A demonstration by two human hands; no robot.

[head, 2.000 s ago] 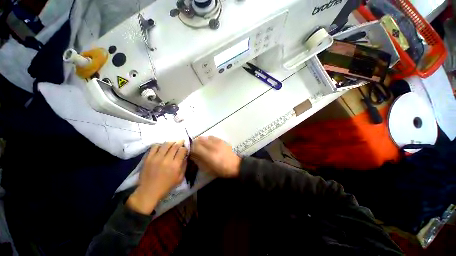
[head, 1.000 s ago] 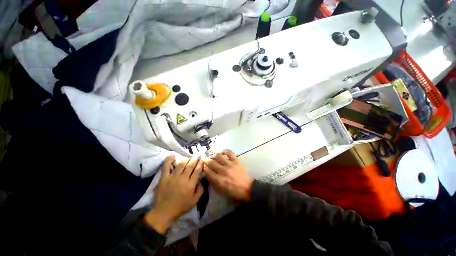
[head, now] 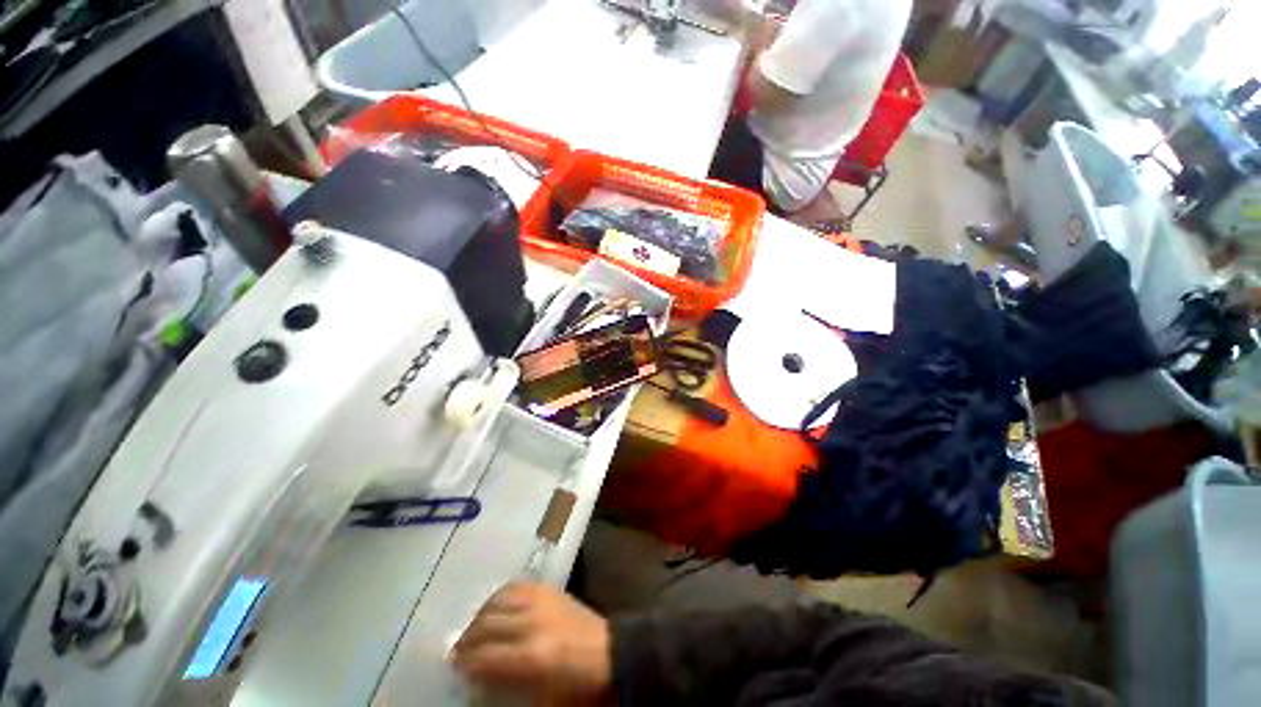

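The white sewing machine [head: 346, 332] fills the left side, its needle end out of the picture. My right hand [head: 533, 646] lies at the bottom of the picture over the front of the bed, blurred; its fingertips are hard to see and I cannot tell whether it holds anything. My left hand is not in view. The purple-blue thread snips [head: 415, 511] lie on the bed. The smartphone [head: 592, 362] rests on the white accessory tray [head: 557, 431] at the bed's right end.
Beyond the tray are orange-red baskets [head: 740, 228], black-handled scissors [head: 687, 362], a white tape roll [head: 758, 373], orange cloth [head: 719, 483] and a heap of navy strips [head: 906, 428]. A person in a white top [head: 830, 69] is at the back. Pale tubs [head: 1192, 594] stand at the right.
The view has swung to the right and up, so the needle area, white quilted panel under the hands and my left hand have left the picture. The person, tubs and navy heap now show.
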